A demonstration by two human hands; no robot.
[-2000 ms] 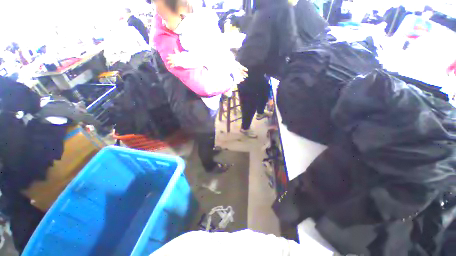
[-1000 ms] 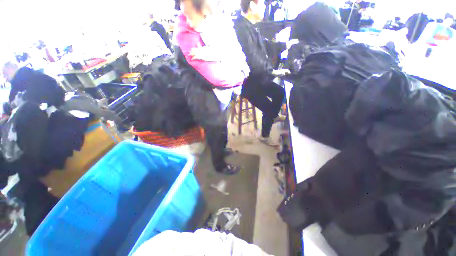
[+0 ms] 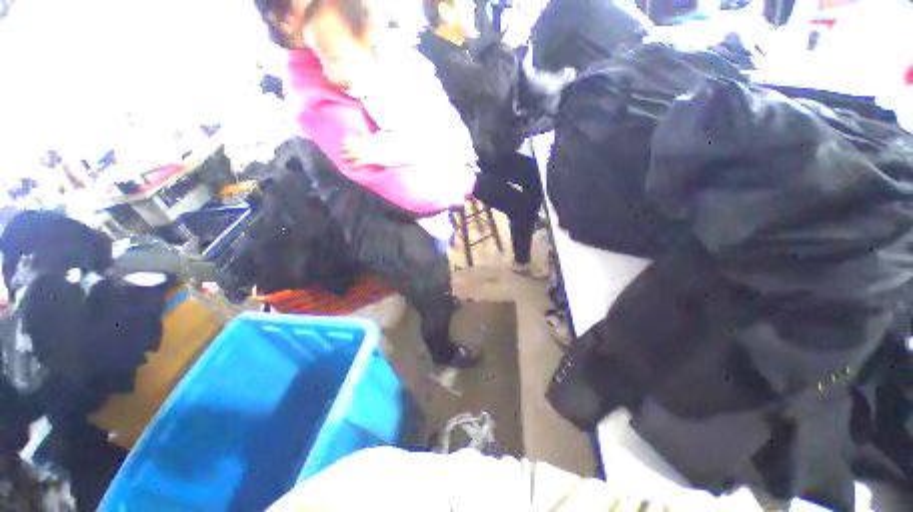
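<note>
Neither of my hands shows in the picture. Black garments (image 3: pixel 781 210) lie heaped on the white table (image 3: pixel 598 283) at the right. A black sleeve (image 3: pixel 641 345) lies near the table's edge, with a short row of small shiny buttons by its end. Another row of small gold dots shows on the cloth at the lower right. An open blue plastic bin (image 3: pixel 250 410) stands at the lower left, with shadow inside it.
A person in pink (image 3: pixel 350 140) stands ahead holding a baby. Another person in dark clothes (image 3: pixel 481 95) is behind, by a stool (image 3: pixel 475 232). A cardboard box (image 3: pixel 165 365) with black garments, a red basket (image 3: pixel 330 298) and a pale tangle (image 3: pixel 468 430) on the floor also show.
The camera view has shifted. The person in pink appears nearer and leans over the baby. The person in dark clothes, standing two seconds ago, is now lower, by the stool.
</note>
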